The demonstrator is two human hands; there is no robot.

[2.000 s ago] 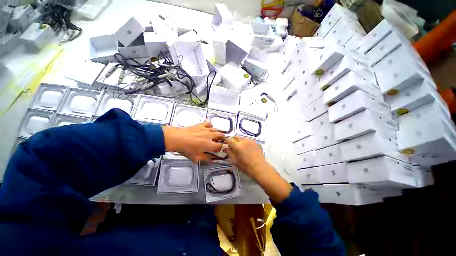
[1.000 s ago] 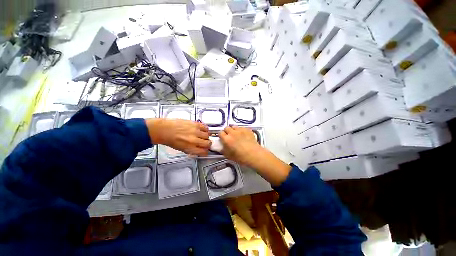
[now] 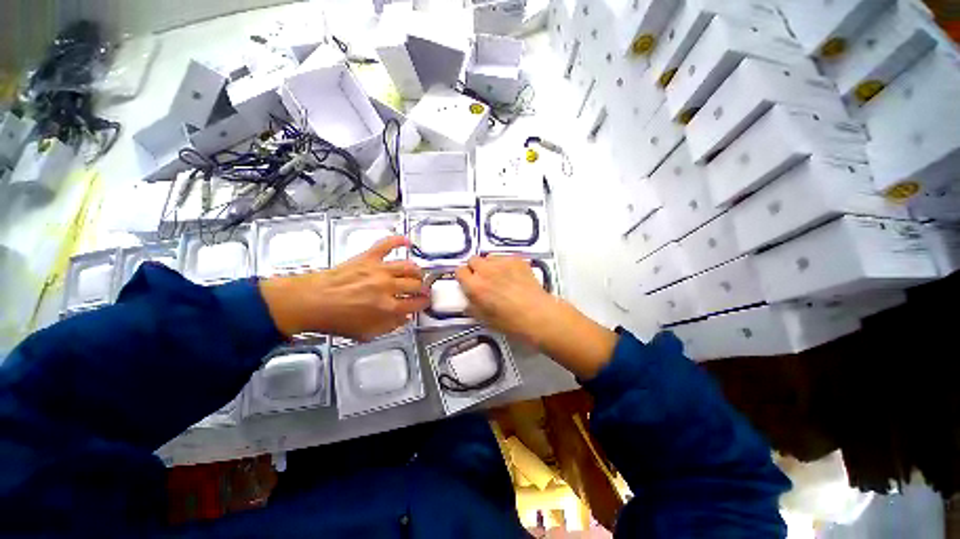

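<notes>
Open white box bases [image 3: 379, 375] stand in rows along the table's front edge, each with a rounded inner tray. Several at the right hold dark coiled cables [image 3: 471, 363]. My left hand [image 3: 363, 293] is over the middle row, its fingers apart at the left side of one base. My right hand [image 3: 505, 298] is at the right side of that base, fingertips together at its upper rim. A white rounded insert [image 3: 447, 296] with dark cable around it shows between the hands. Whether my right fingertips grip the cable is hidden.
Tangled dark cables [image 3: 284, 168] lie behind the rows, with tumbled white lids [image 3: 333, 111] around them. Closed white boxes [image 3: 784, 226] with gold stickers are stacked at the right. A dark cable bunch [image 3: 72, 90] lies far left. Yellow scraps [image 3: 535, 474] show below the table edge.
My left hand has moved left and its fingers have spread from the base. My right hand stays near the same base. The view has shifted, bringing more front-row bases into sight.
</notes>
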